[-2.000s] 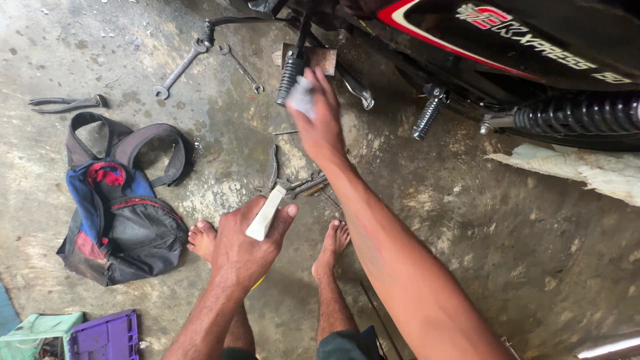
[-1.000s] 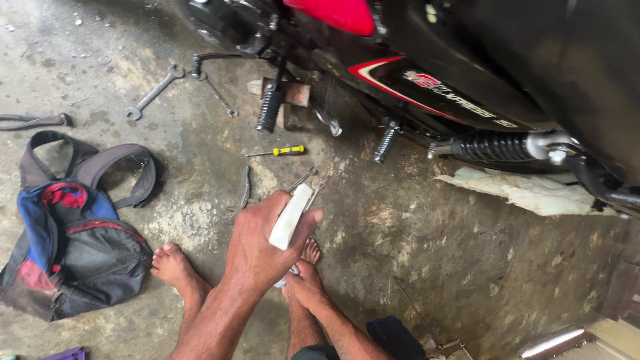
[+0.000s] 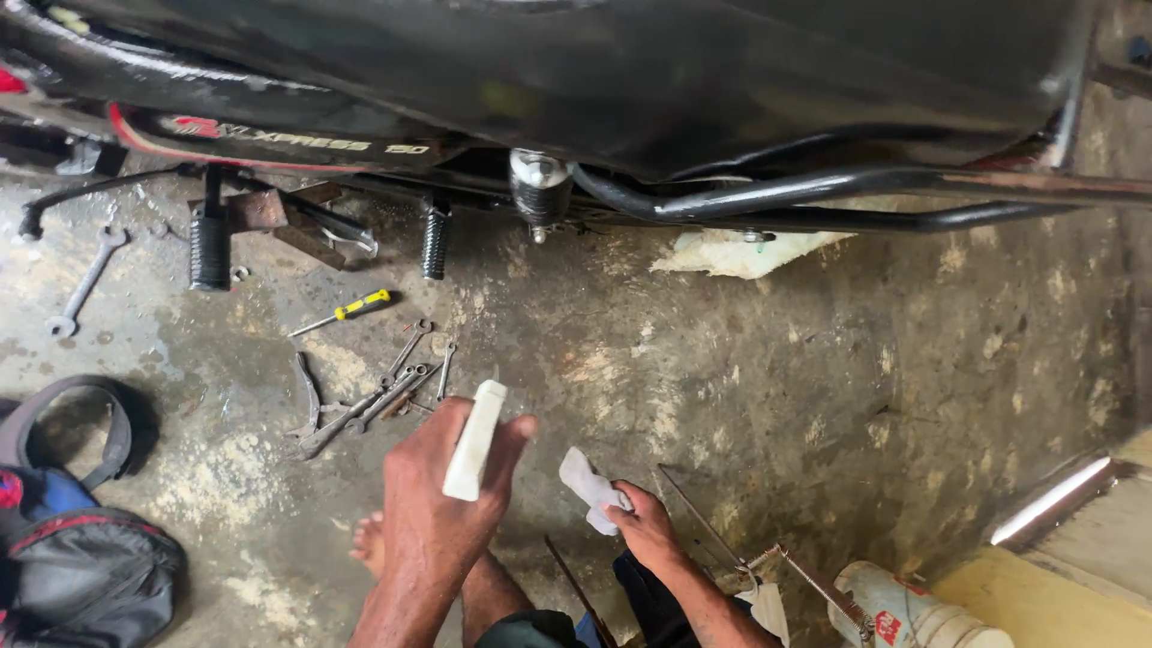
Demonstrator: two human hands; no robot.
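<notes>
A white, block-like object [image 3: 475, 441] is gripped upright in my left hand [image 3: 441, 495], between thumb and fingers; its kind is unclear. My right hand [image 3: 643, 526], lower and to the right, pinches a crumpled whitish cloth [image 3: 590, 490]. Several wrenches [image 3: 387, 400] and pliers [image 3: 309, 387] lie on the concrete floor just beyond my left hand. Further off rests a yellow and black screwdriver [image 3: 360, 306]. Along the top stands a black motorcycle [image 3: 558, 81] with rubber footpegs [image 3: 210, 247].
At the lower left lies a backpack [image 3: 90, 576]. An open-end wrench [image 3: 87, 281] is at the far left. A dirty whitish bucket [image 3: 918, 612] and a rusty metal rod with a spring [image 3: 823, 585] are at the lower right. A pale sheet [image 3: 742, 254] lies under the motorcycle.
The view has shifted right along the motorcycle. My right hand, near the footpeg two seconds ago, has drawn back and is now right of my left hand with the cloth. The left keeps its white object.
</notes>
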